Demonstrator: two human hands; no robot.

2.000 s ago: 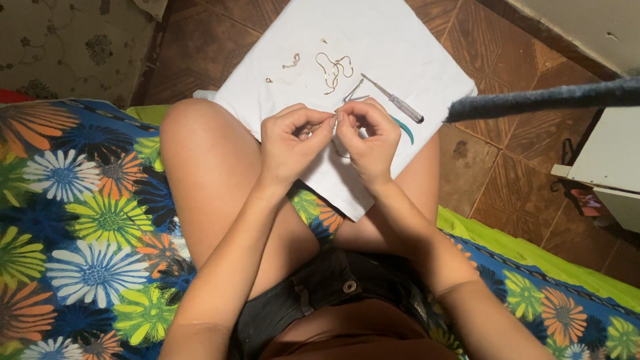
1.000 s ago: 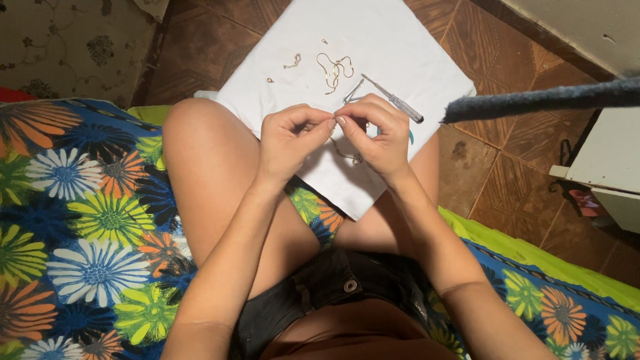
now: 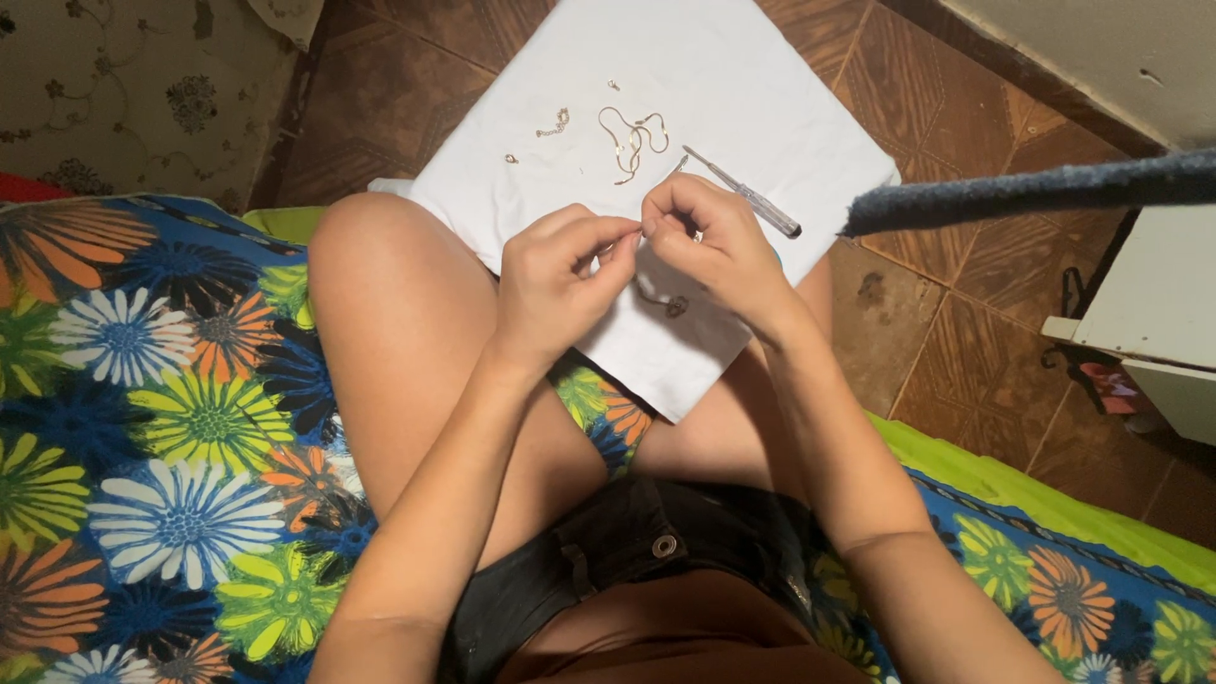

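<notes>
My left hand (image 3: 570, 275) and my right hand (image 3: 712, 242) meet at the fingertips over a white cloth-covered board (image 3: 532, 85), pinching something too small to make out, apparently the end of a fine chain. Below them a chain piece (image 3: 675, 306) rests on the cloth, partly behind my right hand. Beyond the fingers lie a flat gold-coloured chain (image 3: 635, 142), a short chain piece (image 3: 553, 123) and two small clasps (image 3: 510, 159). A screwdriver with a clear handle (image 3: 760, 206) lies past my right hand; another slim metal tool is mostly hidden under that hand.
The board lies across my bare legs, on a flowered bedspread (image 3: 180, 513). A dark fabric-covered bar (image 3: 1007, 195) reaches in from the right, above the tiled floor (image 3: 959, 275). White furniture (image 3: 1159, 285) stands at the right edge.
My right hand has shifted and turned slightly, and now hides the teal-handled tool almost wholly. My fingertips remain together. The chains and clasps beyond them have not moved.
</notes>
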